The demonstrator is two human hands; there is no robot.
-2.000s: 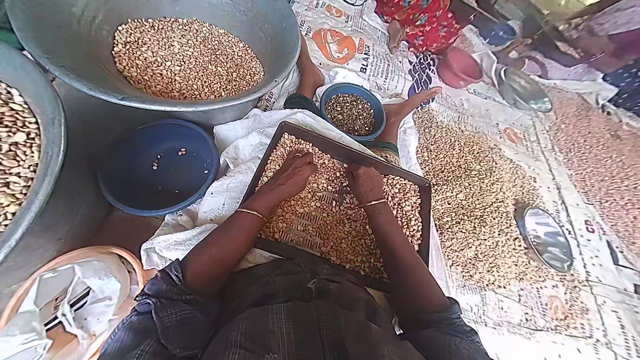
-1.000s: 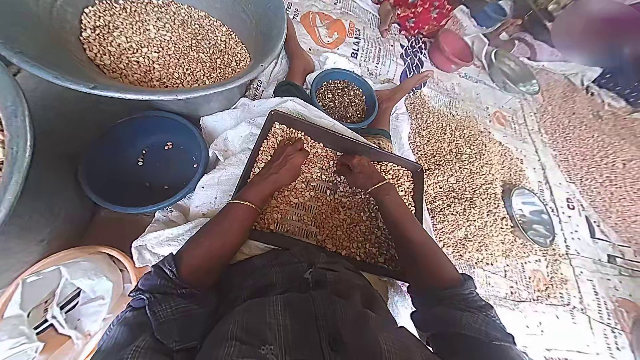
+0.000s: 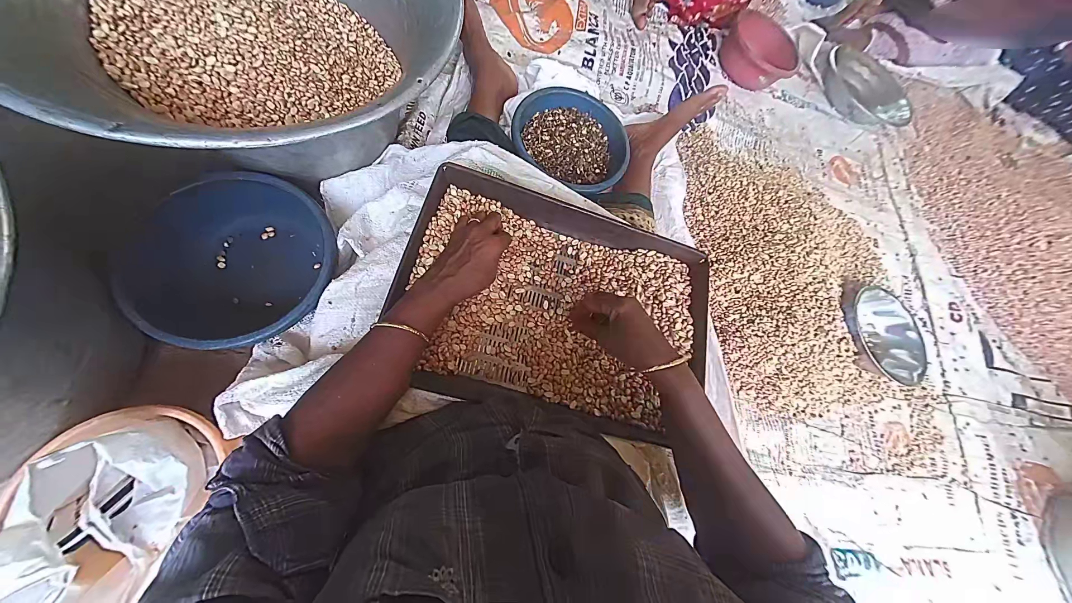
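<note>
A dark rectangular tray (image 3: 702, 310) with a slotted bottom rests on my lap, spread with pale brown split nuts or seeds (image 3: 544, 368). My left hand (image 3: 473, 255) lies over the pieces in the tray's upper left, fingers curled down; whether it holds any is hidden. Right of the middle, my right hand (image 3: 615, 322) is bent over the same layer, its fingertips drawn together, and their contents cannot be made out. Slots show between the two hands and lower down. Just beyond the tray's far edge, a small blue bowl (image 3: 521, 126) holds darker bits.
At left are a large metal basin (image 3: 335, 134) of the same pieces, a blue basin (image 3: 226, 293) with several pieces, and an orange-rimmed tub (image 3: 151, 412) with white plastic. Heaped pieces (image 3: 779, 276), a metal bowl (image 3: 892, 335) and a pink bowl (image 3: 758, 50) lie right. Another person's arm (image 3: 988, 21) reaches in.
My right hand has shifted slightly down the tray, away from its far edge. At the upper right, another person's arm has moved.
</note>
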